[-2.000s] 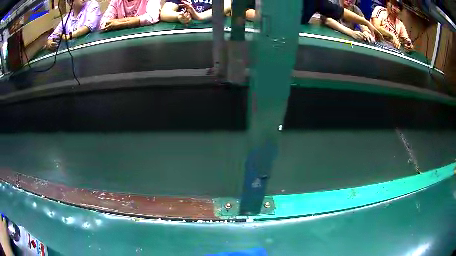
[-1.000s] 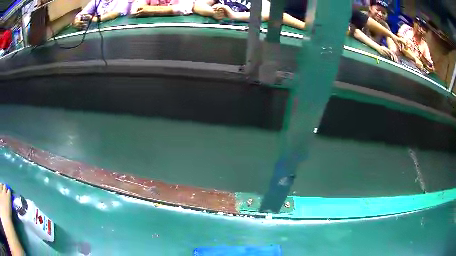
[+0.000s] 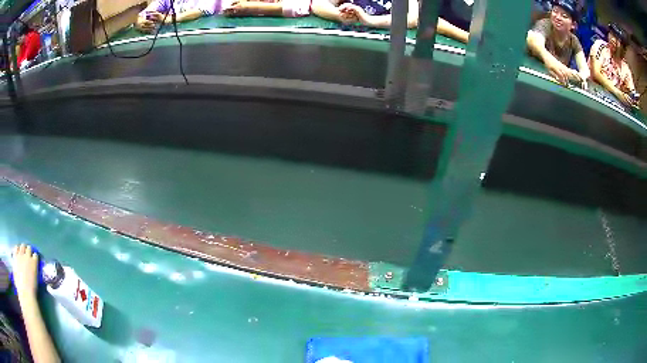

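A folded bright blue cloth [image 3: 383,349] lies on the glossy green worktop [image 3: 234,322] at the bottom edge of the picture, and its near part is cut off. A small pale patch shows on its lower edge; I cannot tell if it is a fingertip. Neither my left hand nor my right hand can be made out.
A white bottle with a dark cap [image 3: 76,298] stands or lies at left, beside a neighbour's hand [image 3: 25,268] on something blue. Beyond the brown and green edging [image 3: 525,288] runs the conveyor belt [image 3: 284,205]. A green post [image 3: 472,135] rises from the edging. People sit across.
The view has swung left and down, so post and edging sit further right. More of the blue cloth, the white bottle and the neighbour's arm shows. The belt splice has shifted slightly right.
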